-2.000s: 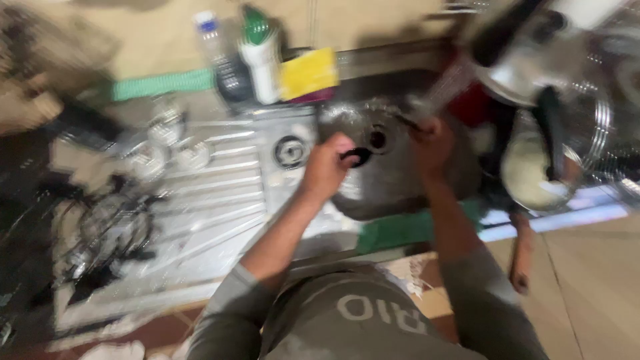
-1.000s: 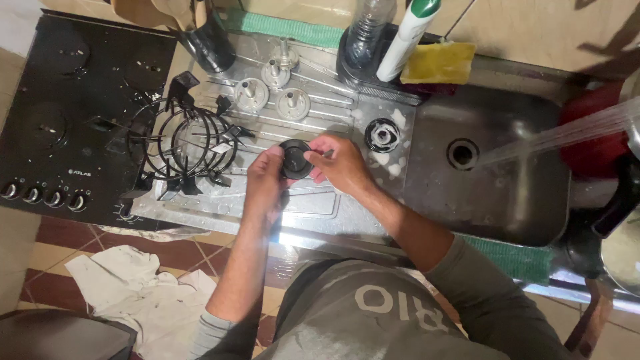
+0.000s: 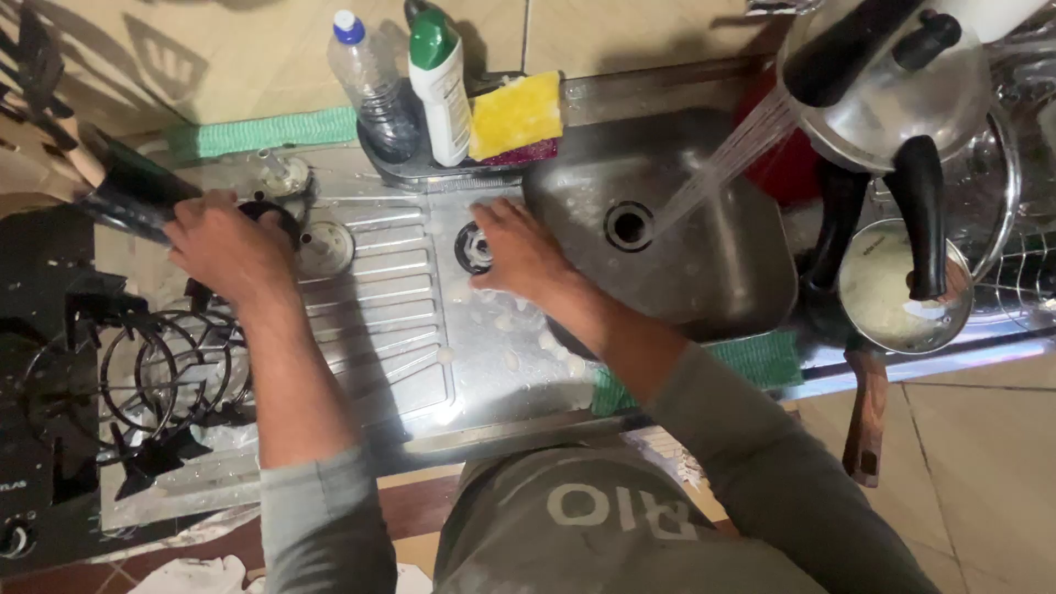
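Note:
My left hand (image 3: 235, 247) is at the back left of the steel drainboard (image 3: 379, 322), its fingers on a round black burner cap (image 3: 271, 221). That cap lies over or beside the metal burner heads (image 3: 326, 249), one of which (image 3: 283, 173) sits just behind. My right hand (image 3: 524, 252) reaches to a black ring-shaped burner part with white foam (image 3: 473, 247), left of the sink; its fingers are spread at the part's right edge. Whether they grip it cannot be told. Water sprays into the sink basin (image 3: 709, 280) towards its drain (image 3: 629, 226).
Black pan grates (image 3: 173, 371) lie at left, near the stove. Behind stand a utensil holder (image 3: 132, 194), a plastic bottle (image 3: 375, 91), a white bottle with green cap (image 3: 441, 99) and a yellow sponge (image 3: 517, 115). Pressure cooker (image 3: 899, 82) and a pan (image 3: 903, 289) crowd the right.
One second ago both hands held the round black cap together over the drainboard. Now my left hand has it at the burner heads, and my right hand has moved to the foamy ring part.

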